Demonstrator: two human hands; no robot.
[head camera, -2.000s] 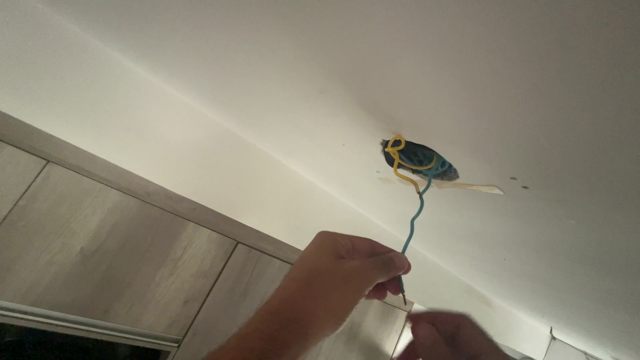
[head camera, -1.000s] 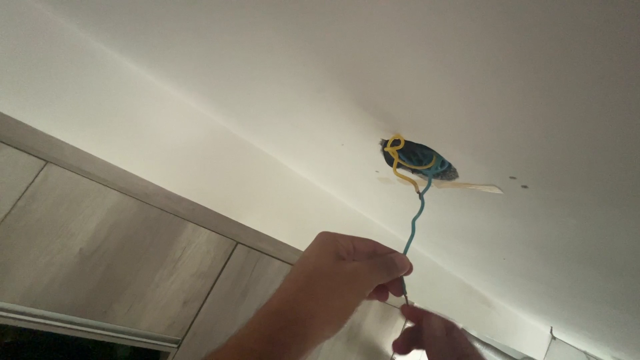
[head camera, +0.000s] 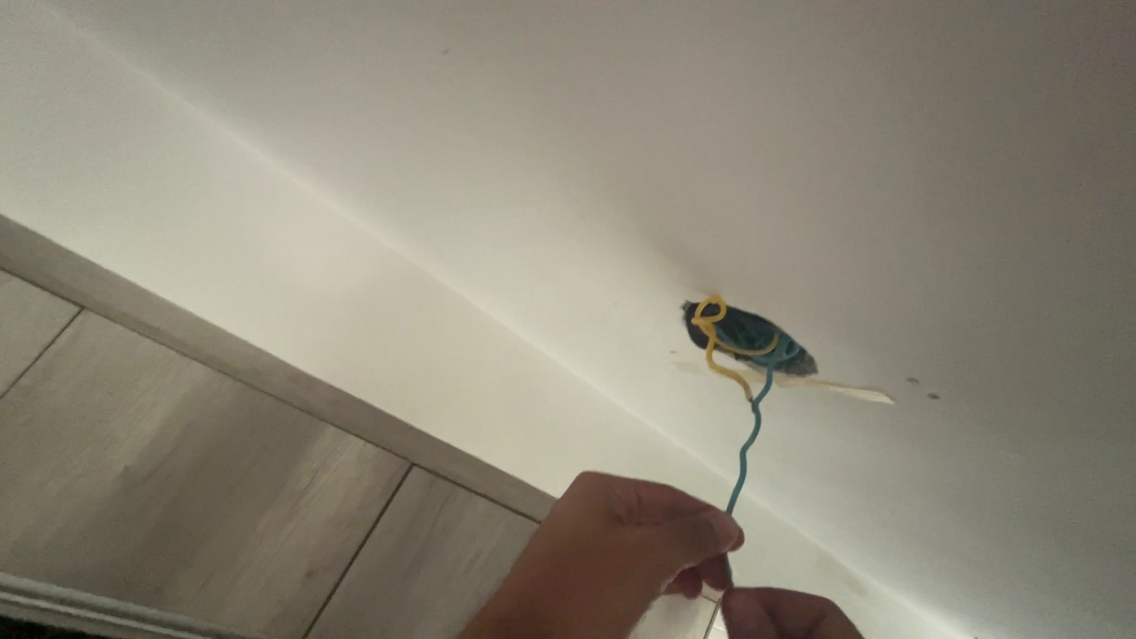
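A blue insulated electrical wire (head camera: 744, 453) hangs from a dark, oval ceiling box (head camera: 750, 333). My left hand (head camera: 621, 541) pinches this wire between thumb and fingers, near its lower end. Just below, my right hand (head camera: 785, 612) has its fingertips at the wire's end, partly cut off by the bottom edge of the view; whether it grips the tip is hard to see. A yellow wire (head camera: 728, 373) loops out of the box, and its end is close to or touching the blue wire. More bluish wires lie coiled inside the box.
Around the box is the pale ceiling (head camera: 532, 160), with a chipped strip (head camera: 856, 390) and small dark holes (head camera: 923, 388) to its right. Wood-look cabinet panels (head camera: 204, 444) with a top trim run along the lower left, above a light metallic rail (head camera: 89, 608).
My right hand has come up and left to the blue wire's lower end, beside my left hand. My left hand has kept its hold on the wire.
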